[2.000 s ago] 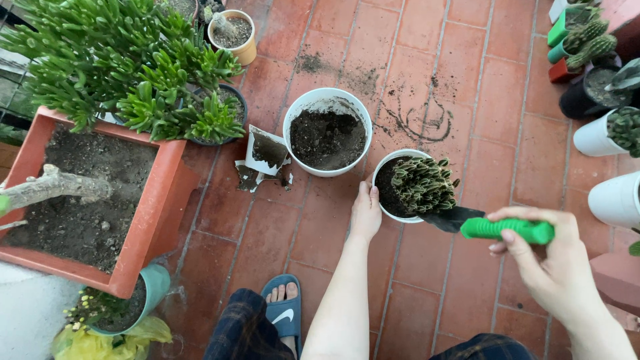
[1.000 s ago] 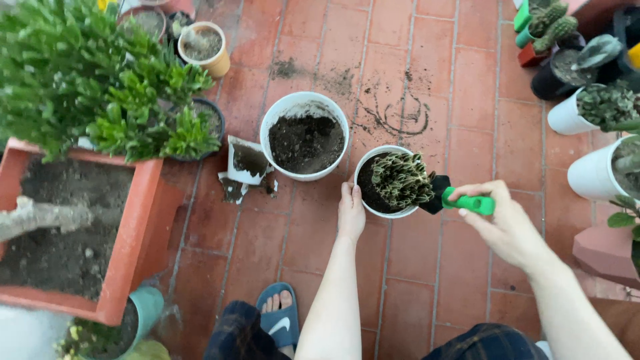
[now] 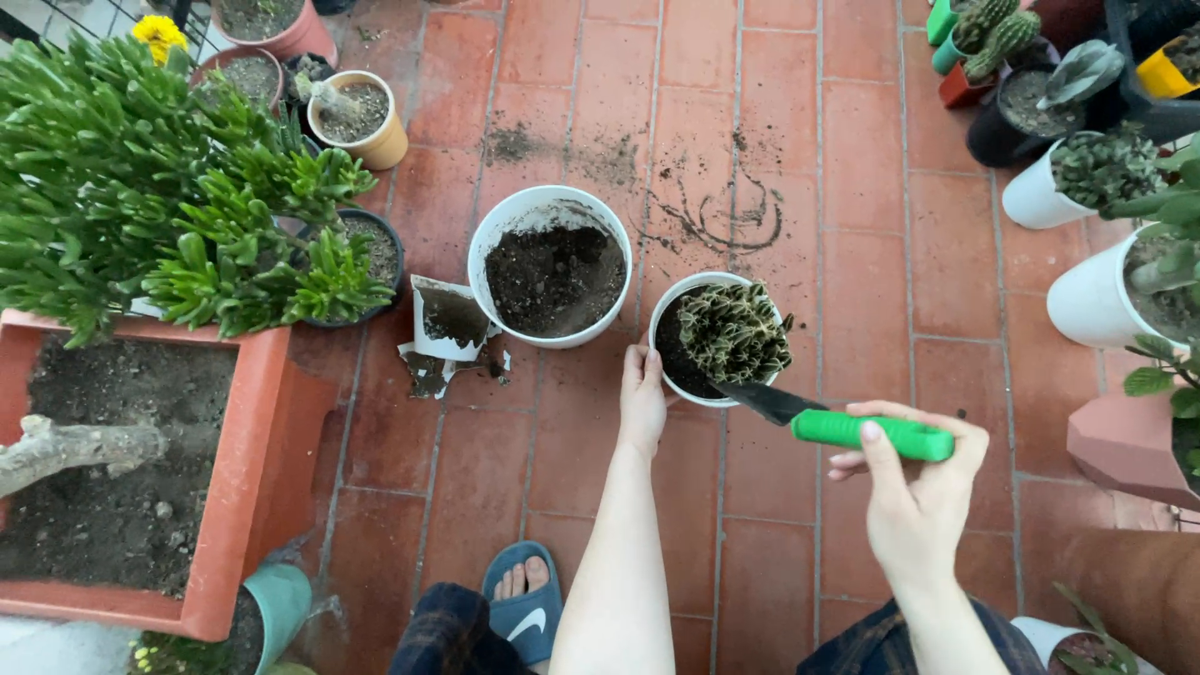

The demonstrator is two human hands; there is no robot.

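Observation:
My left hand (image 3: 644, 394) holds the near left side of a small white pot (image 3: 669, 298), its thumb at the rim. A clumped cactus-like plant (image 3: 733, 330) stands in dark soil in that pot. In my right hand (image 3: 909, 469) is the green handle of a garden trowel (image 3: 872, 434); the dark blade's tip reaches over the pot's near rim, at the soil beside the plant. Up and to the left, a larger white pot (image 3: 549, 333) partly filled with dark soil sits on the tiles. Broken pieces of a white pot (image 3: 450, 330) lie left of it.
A terracotta-coloured rectangular planter (image 3: 258, 469) with a thick stem stands at the left, below a bushy succulent (image 3: 103, 178). Spilled soil (image 3: 722, 220) lies on the tiles behind the pots. Several potted plants line the right side, among them a pink faceted pot (image 3: 1130, 436). A blue slide sandal (image 3: 525, 609) is at the bottom.
The trowel blade has moved from the plant's right side to the near edge of the small pot. My left hand still holds that pot.

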